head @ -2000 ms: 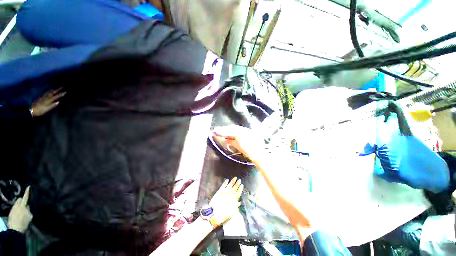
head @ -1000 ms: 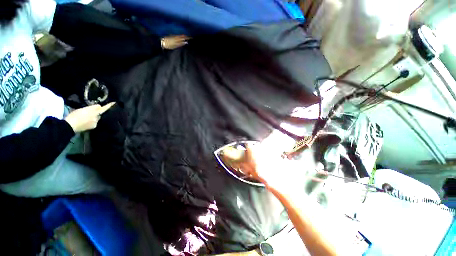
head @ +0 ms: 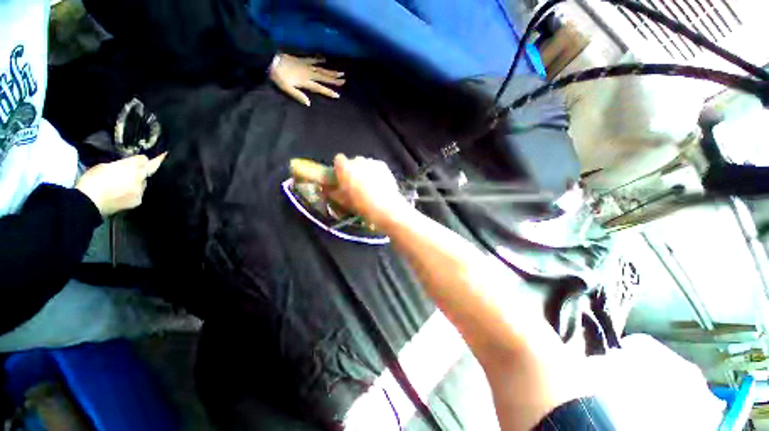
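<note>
The dark garment (head: 244, 202) lies spread and wrinkled across the middle of the view. My right hand (head: 364, 187) is closed around the handle of the steam iron (head: 337, 220), which rests on the garment near its middle, its pale edge outline facing down and left. The tan handle end (head: 310, 171) shows beside my fingers. The forearm reaches in from the lower right. My left hand is not in view. Shiny pale pinkish lining (head: 379, 408) shows at the garment's lower edge.
A person at the left has one hand (head: 305, 77) flat on the cloth and the other (head: 116, 183) near a dark looped object (head: 137, 128). Blue padded shapes (head: 362, 34) lie at the far side. A black hose (head: 624, 71) runs to the upper right. A blue bin (head: 110, 383) stands lower left.
My right hand and the iron have moved left and away from me over the garment. My left hand has gone out of view. The other person's far hand has spread its fingers.
</note>
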